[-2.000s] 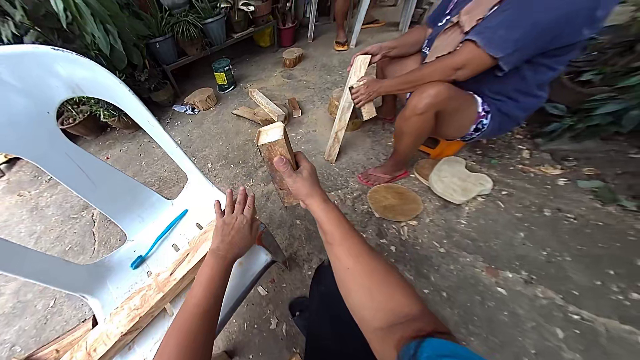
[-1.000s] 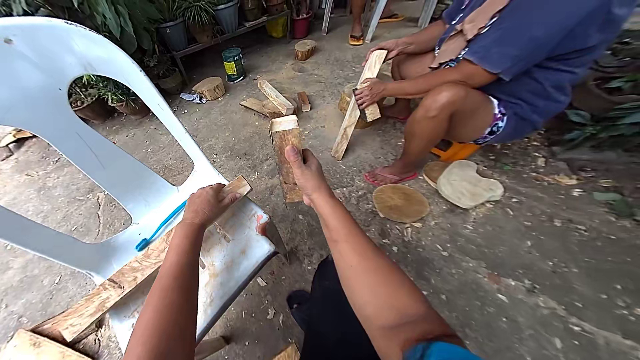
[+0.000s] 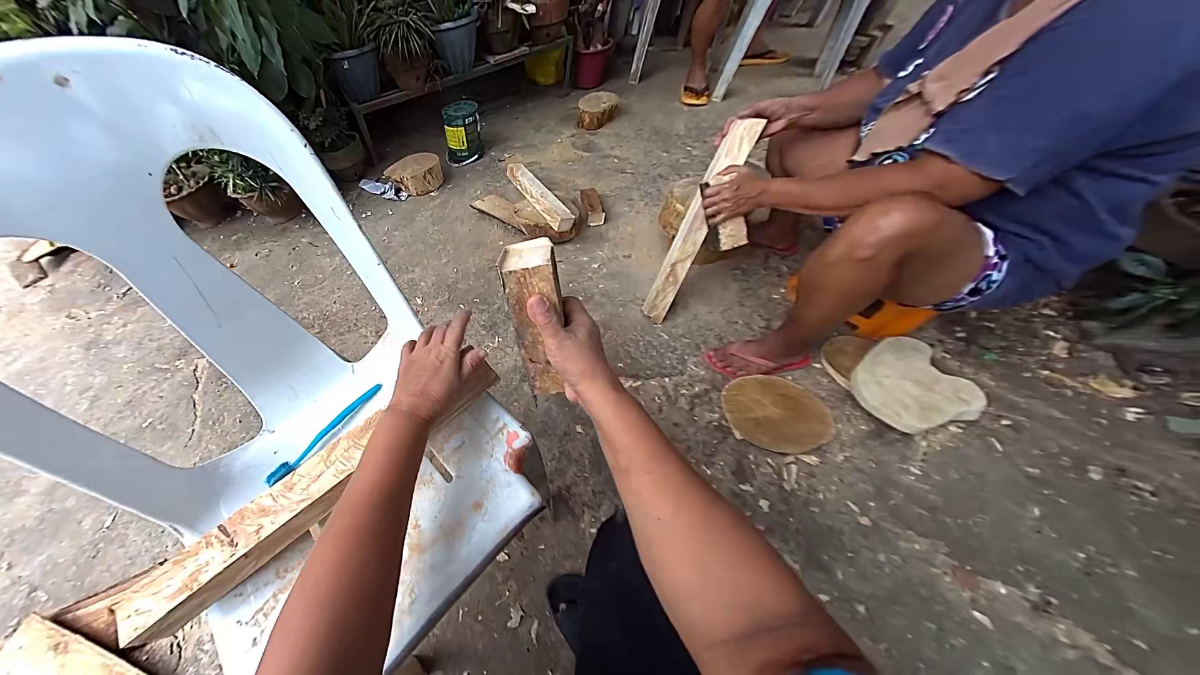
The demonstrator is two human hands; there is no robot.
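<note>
My right hand [image 3: 570, 349] grips a short, thick block of wood [image 3: 532, 309] with bark-brown sides and a pale top end, held upright beyond the chair's front corner. My left hand [image 3: 437, 370] rests on the far end of a long squared timber [image 3: 253, 525], fingers spread and partly raised. That timber lies slantwise across the seat of a white plastic chair [image 3: 459, 525]. Beside it on the seat is a blue toothbrush [image 3: 330, 433]. The underside of my left palm is hidden, so how firmly it presses cannot be seen.
At right a seated person holds a long board [image 3: 689, 239] and a small wood block [image 3: 731, 230]. A round wooden disc [image 3: 778, 413] and a pale curved slab [image 3: 914, 384] lie by their foot. Wood offcuts [image 3: 542, 197], a log slice [image 3: 414, 173] and a green can [image 3: 461, 132] stand farther off.
My left hand, flat with fingers spread two seconds ago, closed around the timber's end one second ago; now its fingers are lifted and looser. My right hand keeps the block.
</note>
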